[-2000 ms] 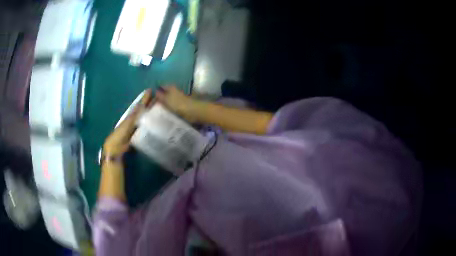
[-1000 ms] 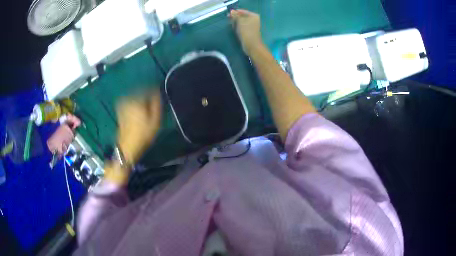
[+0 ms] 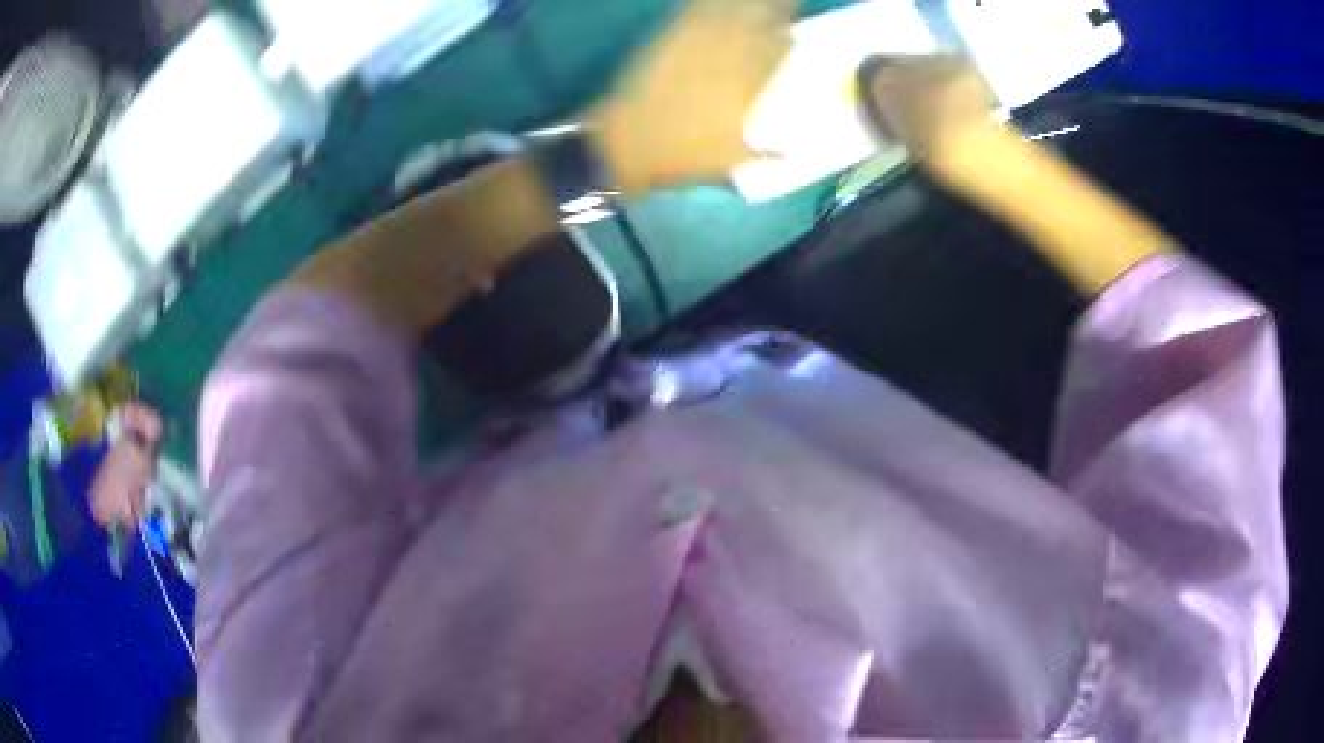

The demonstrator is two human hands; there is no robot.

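Note:
A bright white unit (image 3: 820, 102) lies at the upper right of the green mat. My left hand (image 3: 697, 95), blurred, is at its left end, with a dark watch on the wrist. My right hand (image 3: 929, 109), also blurred, is over its right part. The frames do not show whether either hand grips it. A unit with a black top panel and white rim (image 3: 530, 319) lies close in front of my smock, partly hidden under my left forearm.
Several white units (image 3: 189, 131) stand in a row along the far left of the green mat (image 3: 726, 247). Another white unit (image 3: 1038, 44) is at the upper right. A round fan (image 3: 47, 128), a yellow item (image 3: 95, 407) and a pink item (image 3: 124, 472) are at the left.
My left hand has swung from the left of the black-topped unit across it to the white unit at the upper right. My right hand has moved from the far units rightward to that same unit.

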